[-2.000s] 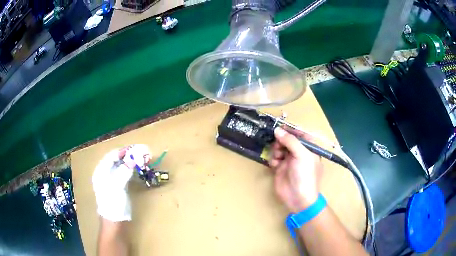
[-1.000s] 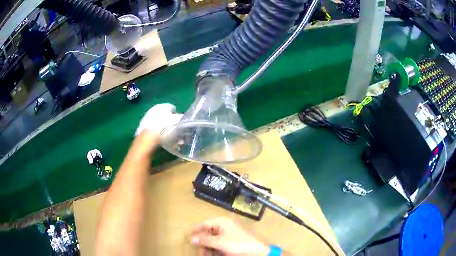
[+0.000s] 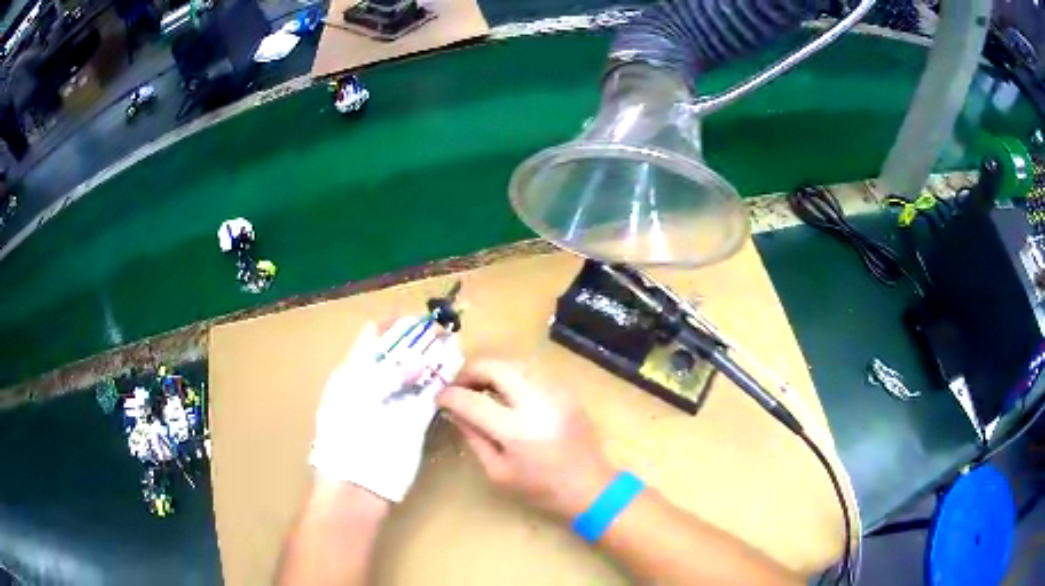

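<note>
My left hand (image 3: pixel 384 418), in a white glove, holds a small assembly over the tan board (image 3: pixel 504 504). The assembly has a dark round piece (image 3: pixel 445 313) with prongs and short blue wires (image 3: pixel 409 337). My bare right hand (image 3: pixel 521 435), with a blue wristband, meets the left hand. Its thumb and fingertips pinch at a thin reddish wire there; the exact grip is small and partly hidden. The soldering iron (image 3: pixel 733 372) rests in its black stand (image 3: pixel 607 326), to the right of my hands.
A clear fume hood (image 3: pixel 630 206) hangs above the stand. Assemblies (image 3: pixel 235 237) lie on the green conveyor (image 3: pixel 378 189) beyond the board. A pile of assemblies (image 3: pixel 160 429) is left of the board. A black box (image 3: pixel 985 309), coiled cable (image 3: pixel 854 235) and white wire bundle (image 3: pixel 892 380) are at right.
The soldering iron went from my right hand into the stand. My left hand reached over the conveyor and is back above the board with an assembly. Another assembly now lies on the conveyor. The view shifted.
</note>
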